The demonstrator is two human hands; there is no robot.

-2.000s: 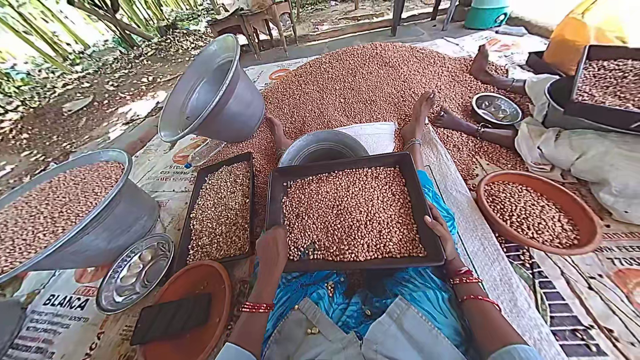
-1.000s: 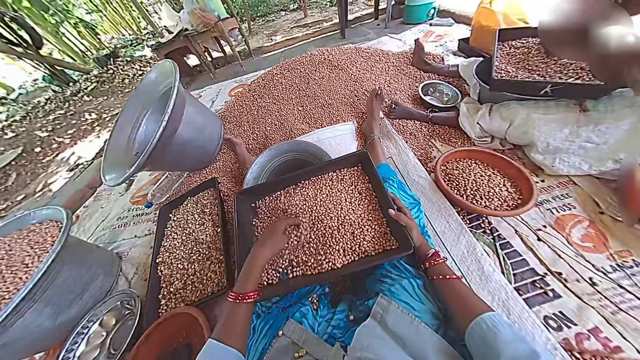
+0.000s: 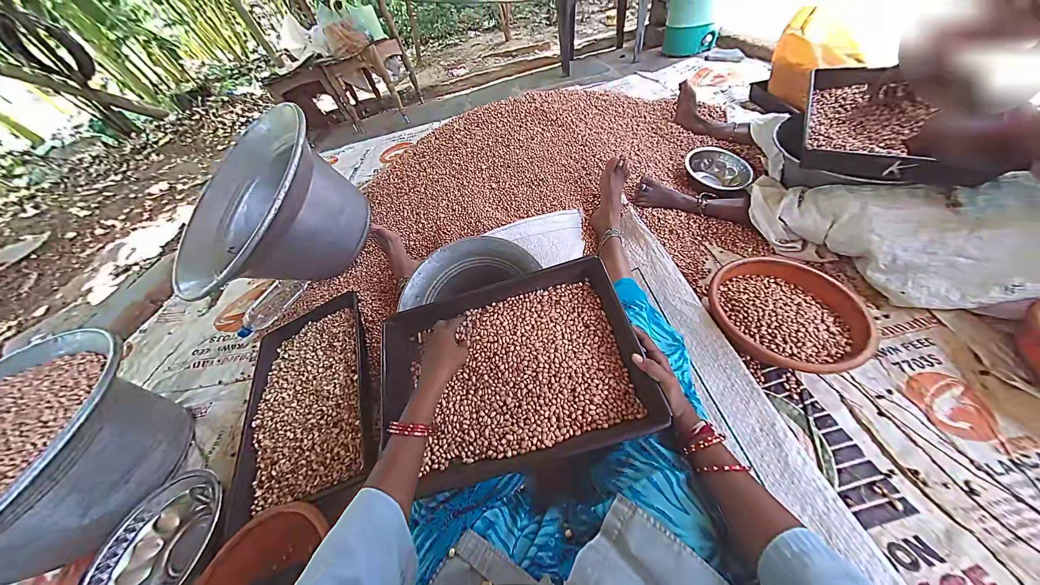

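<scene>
A dark rectangular tray [image 3: 467, 471] full of reddish-brown nuts or beans [image 3: 536, 366] rests over my lap, its far side by the rim of a metal basin [image 3: 471, 260]. My right hand [image 3: 656, 370] grips the tray's right wall, fingers over the edge. Over the nuts near the left wall is my left hand [image 3: 443, 349], fingers bent down at their surface; whether it holds any is hidden. Left of my tray lies a second dark tray [image 3: 357, 366] of paler, broken-looking pieces. Beyond the basin spreads a large heap of the same reddish nuts [image 3: 504, 154].
A tilted metal tub [image 3: 325, 211] and a filled one [image 3: 122, 455] stand left, near a steel plate [image 3: 203, 520] and a clay-coloured bowl [image 3: 276, 544]. At right are a clay-coloured bowl of nuts [image 3: 861, 341], a steel bowl [image 3: 719, 169] and a co-worker with a tray [image 3: 853, 162].
My left hand has gone from the tray's near left corner, two seconds ago, onto the nuts, and now sits nearer the left wall. My right hand stays on the right wall.
</scene>
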